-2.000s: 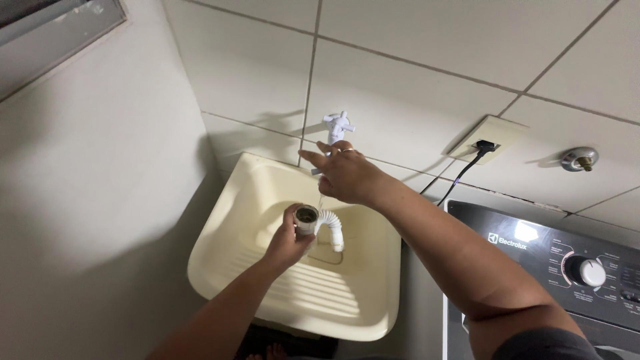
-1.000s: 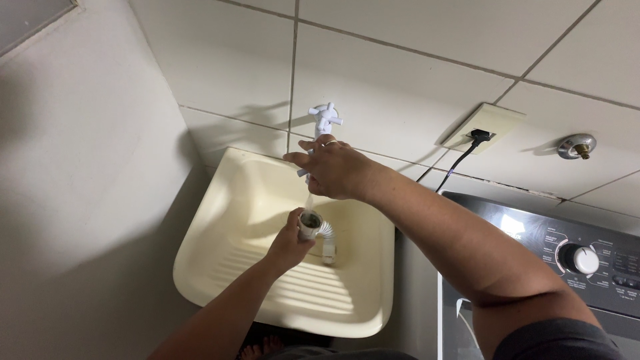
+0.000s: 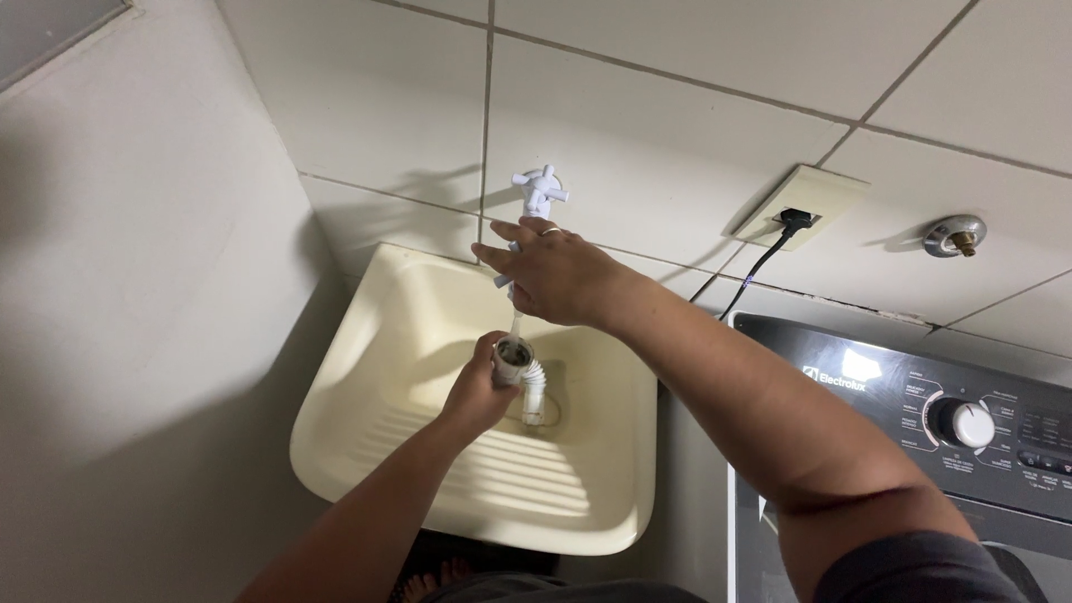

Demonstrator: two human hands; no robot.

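Observation:
My left hand grips a white plastic drain trap with a corrugated pipe, its round mouth turned up and dark inside. Water runs from the faucet into that mouth. My right hand, with a ring on one finger, rests on the lower handle of the white plastic faucet; its fingers are spread around the handle, and the palm side is hidden. Both hands are over a cream laundry sink with a ribbed washboard slope.
An Electrolux washing machine stands right of the sink. Above it, a black plug sits in a wall outlet, beside a metal wall valve. A plain wall bounds the left; tiled wall lies behind.
Water now runs visibly into the trap's mouth, in a fuller stream than two seconds ago. Both hands keep nearly the same places, the left still on the trap.

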